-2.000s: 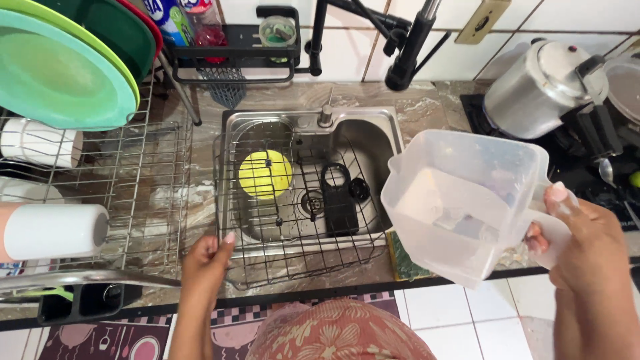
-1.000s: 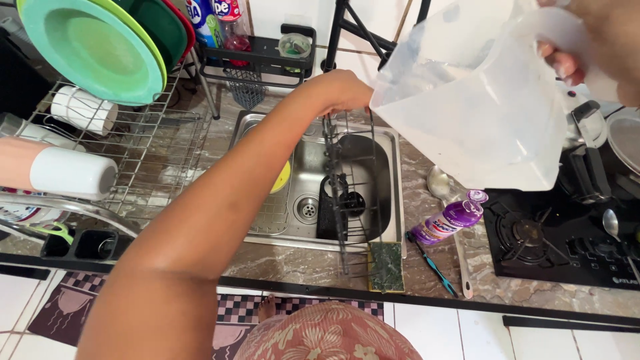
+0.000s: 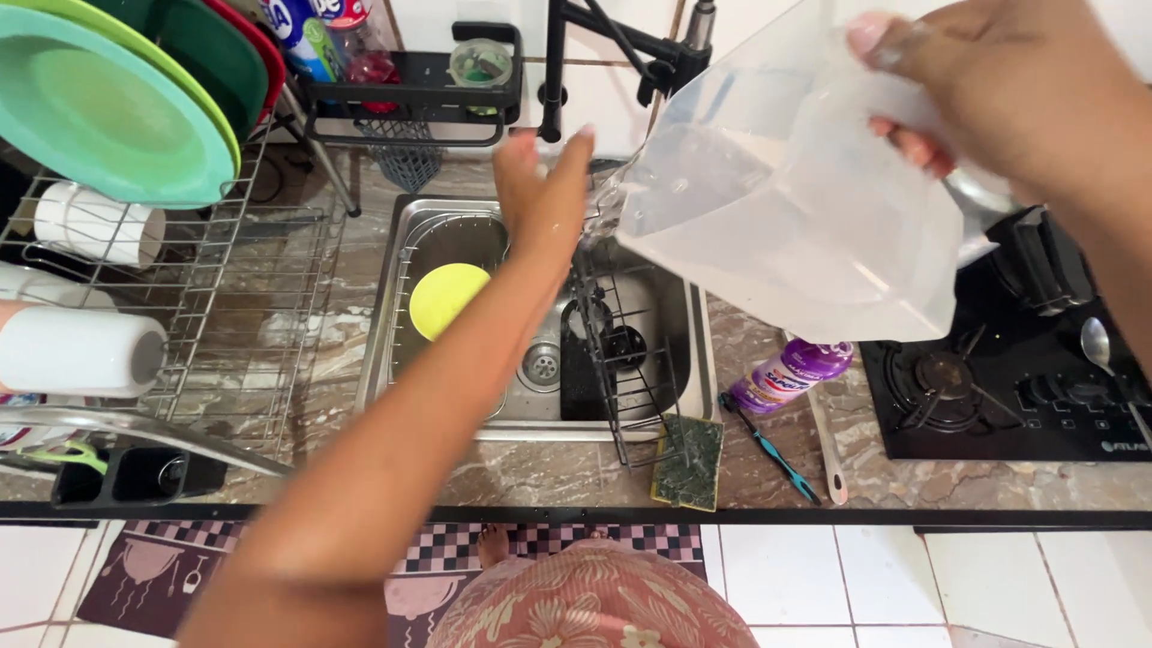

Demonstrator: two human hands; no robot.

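Observation:
My right hand [image 3: 972, 81] grips the handle of a translucent plastic pitcher [image 3: 792, 198], tilted to the left. Water [image 3: 612, 202] pours from its spout over the back of the steel sink [image 3: 702, 378]. My left hand [image 3: 544, 193] is raised beside the stream, fingers apart; whether it touches the black wire rack [image 3: 634, 391] below is hard to tell. That rack stands tilted in the sink, its near end over the front rim. A yellow bowl [image 3: 448, 299] lies at the sink's left, partly behind my forearm, and a black part [image 3: 580, 382] lies by the drain.
A wire dish rack [image 3: 207, 297] with plates and cups stands left. A sponge [image 3: 688, 463], a blue toothbrush [image 3: 783, 459] and a purple bottle [image 3: 783, 373] lie right of the sink. Beyond them is a black cooktop [image 3: 990, 396]. The black faucet [image 3: 552, 81] hangs behind the sink.
The pitcher has tipped left, and water now runs from it. The wire rack, flat across the sink two seconds ago, is tilted. My left hand has moved from the front edge to the back of the sink.

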